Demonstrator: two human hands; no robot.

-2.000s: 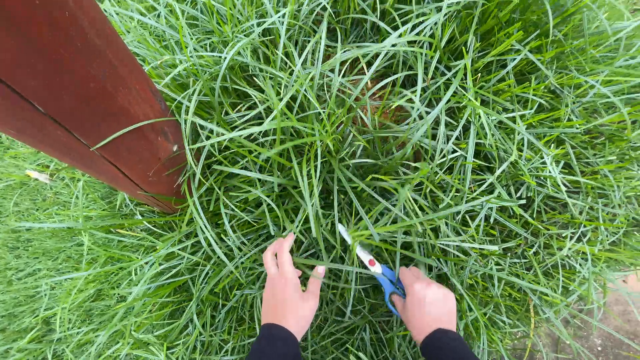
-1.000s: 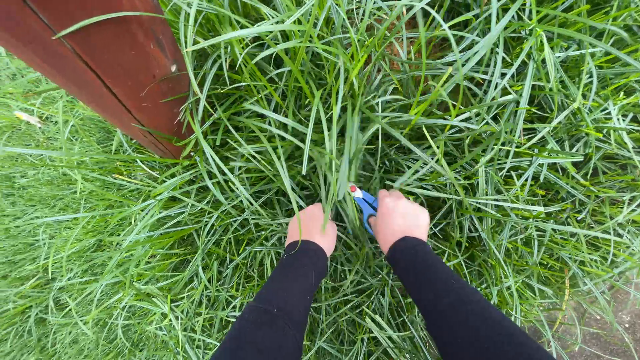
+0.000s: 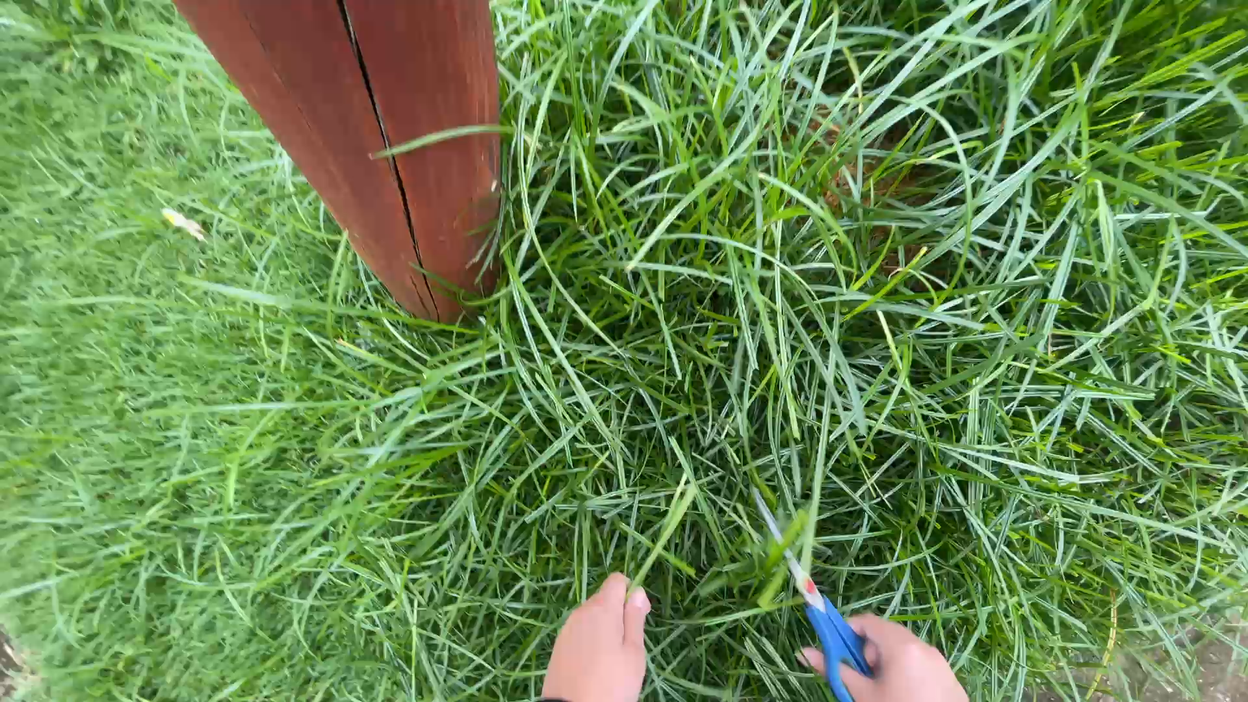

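Note:
My right hand (image 3: 902, 663), at the bottom right of centre, holds scissors (image 3: 829, 624) with blue handles and a red pivot spot. Their metal blades point up and left into the long grass, and a few blades of grass lie by them, blurred. To the left of the scissors, my left hand (image 3: 602, 643) pinches a few grass blades (image 3: 668, 531) between thumb and fingers. Tall green grass (image 3: 721, 390) surrounds both hands.
A cracked, reddish-brown wooden post (image 3: 390, 146) rises from the grass at the upper left. Shorter grass (image 3: 127, 390) spreads on the left, with a small pale scrap (image 3: 183, 224) on it. Something brown (image 3: 877, 185) shows through at the upper right. Bare ground (image 3: 1209, 663) is at the lower right corner.
One second ago my hands were close together in the tall grass; now they are farther apart, with grass blades visible in the left. The scissors' blades show more now. The view has shifted.

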